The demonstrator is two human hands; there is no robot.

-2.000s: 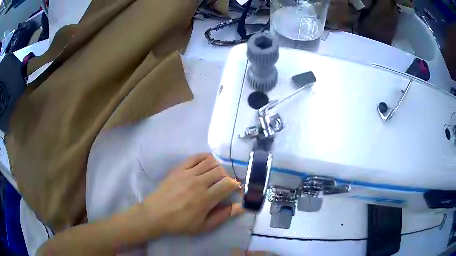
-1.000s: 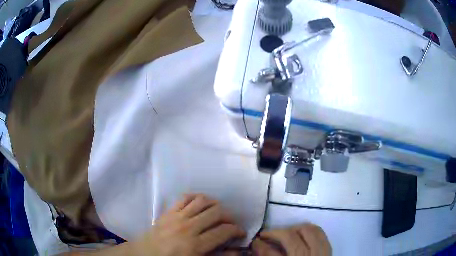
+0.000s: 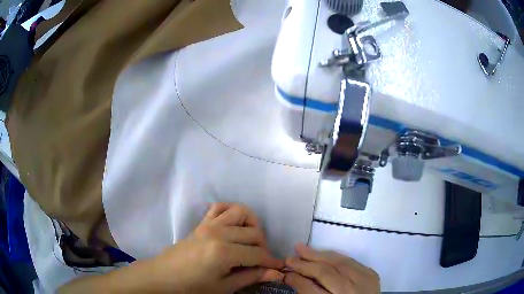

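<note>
A large garment panel lies left of and under the sewing machine head (image 3: 402,86), its pale side (image 3: 218,143) up, with a thin curved dark line across it. Its brown side (image 3: 69,126) shows in folds at the left. My left hand (image 3: 230,252) pinches the panel's near edge at the bottom centre. My right hand (image 3: 330,273) pinches the same edge just beside it, fingertips nearly touching; its lower part is cut off by the frame. A dark ribbed bit shows below the fingertips. The needle area is mostly hidden behind the lever guard (image 3: 349,126).
A black flat rectangle (image 3: 461,224) lies on the machine bed at the right. Tension knobs (image 3: 356,192) stick out from the head's front. A dark grey item with a round mark (image 3: 8,74) is at the far left edge. Blue material shows at the lower left.
The view has shifted, so the machine head sits higher and further right. My left hand has moved from beside the needle area to the near edge. My right hand has come into view and joined it.
</note>
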